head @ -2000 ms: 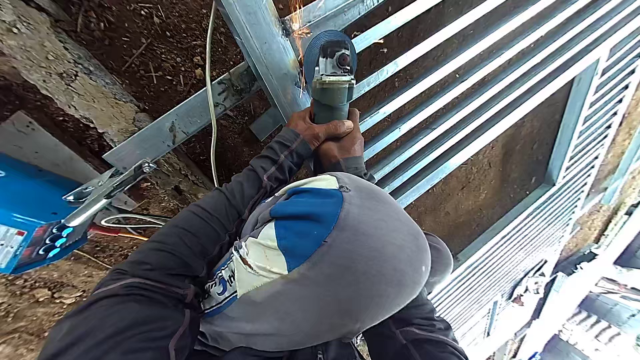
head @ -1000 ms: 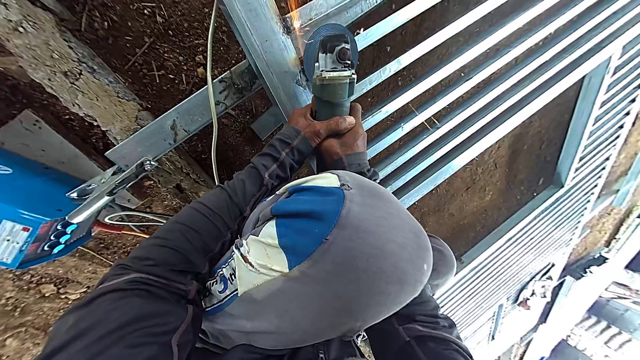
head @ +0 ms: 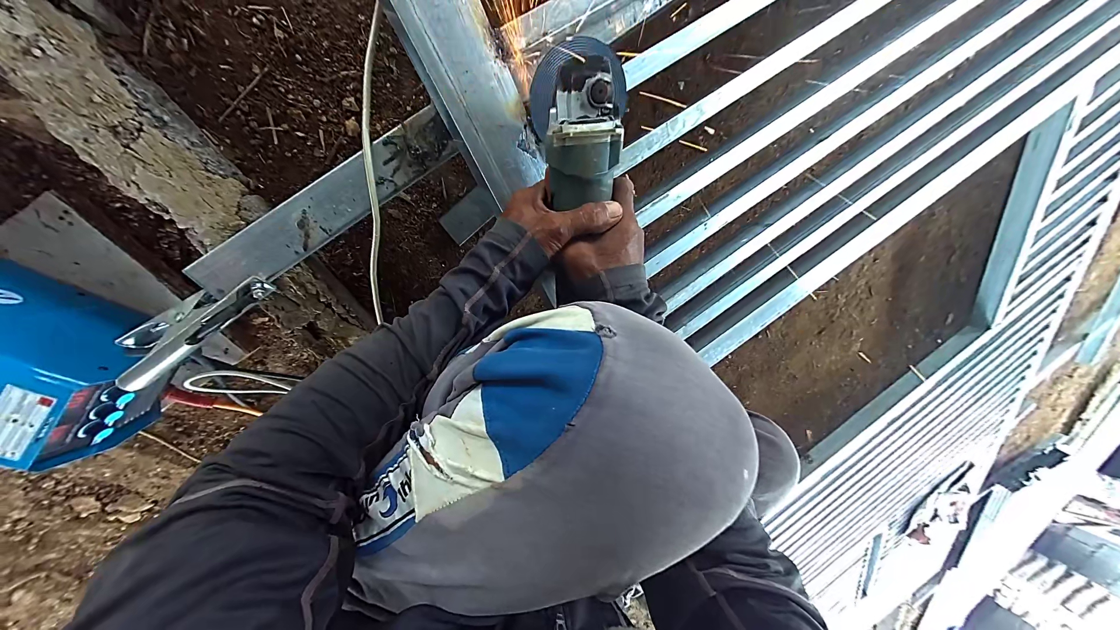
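Both of my hands are wrapped around the body of an angle grinder (head: 584, 131) at the top centre. My left hand (head: 556, 219) grips its left side, with the thumb lying across. Against it, my right hand (head: 612, 241) holds the lower right of the body. The grinder's disc touches or nearly touches a galvanized steel post (head: 477, 96) at its inner edge, where orange sparks fly; the exact contact is hidden. To the right run the parallel metal bars (head: 752, 114) of a frame.
A blue welding machine (head: 61, 359) stands at the left. A metal clamp (head: 197, 332) bites the end of a flat steel bar (head: 324, 206). A pale cable (head: 371, 166) crosses that bar. Concrete edging (head: 131, 114) lies on the soil, and a slatted metal panel (head: 927, 455) extends right.
The grinder and both hands stay in nearly the same place at the post. Sparks spread wider now, with streaks over the bars right of the disc.
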